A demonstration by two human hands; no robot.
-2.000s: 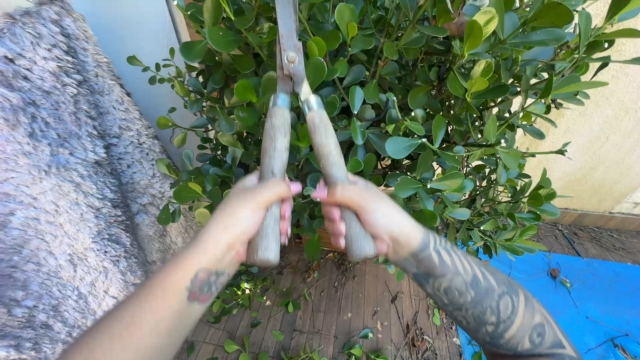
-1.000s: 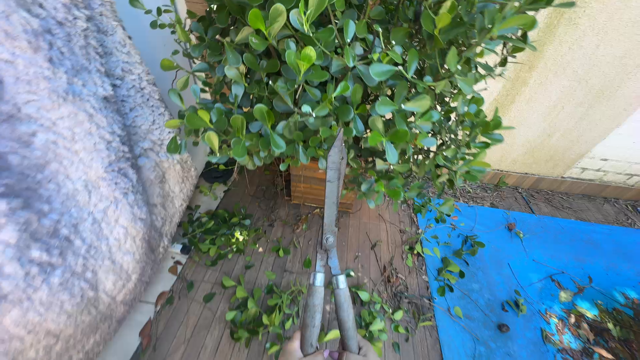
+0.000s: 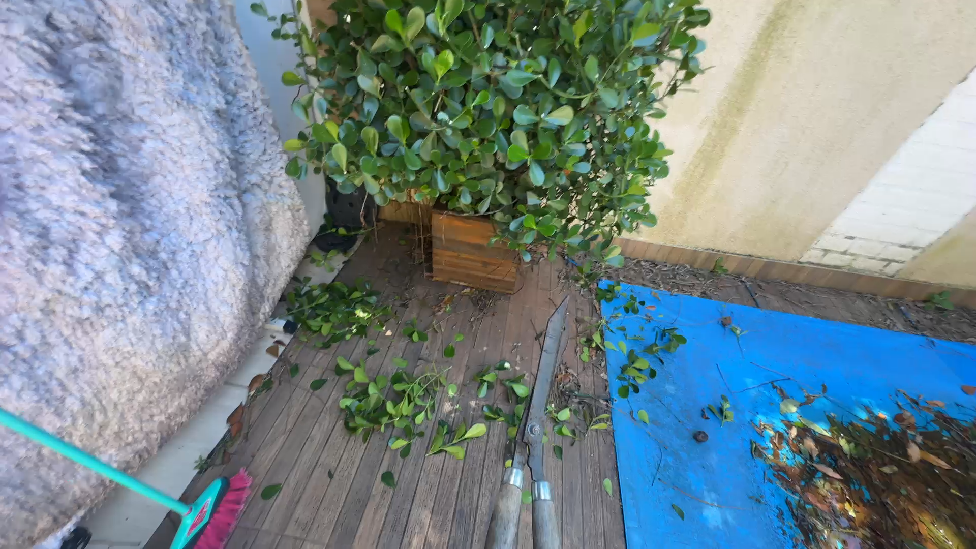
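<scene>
A pair of hedge shears with wooden handles points up and away at the lower middle, its blades closed together, above the wooden deck. The handles run out of the bottom edge, and neither of my hands is in view. Beyond the blade tips stands a leafy green shrub in a wooden slatted planter box. Cut leafy sprigs lie scattered on the deck left of the shears.
A shaggy grey rug hangs at the left, with a green-handled broom below it. At the right a blue tarp bears a heap of dry leaves. A stained wall rises behind.
The shears have come down from in front of the shrub, and their blades have closed since the previous second or so. Both hands, seen on the handles earlier, have left the view.
</scene>
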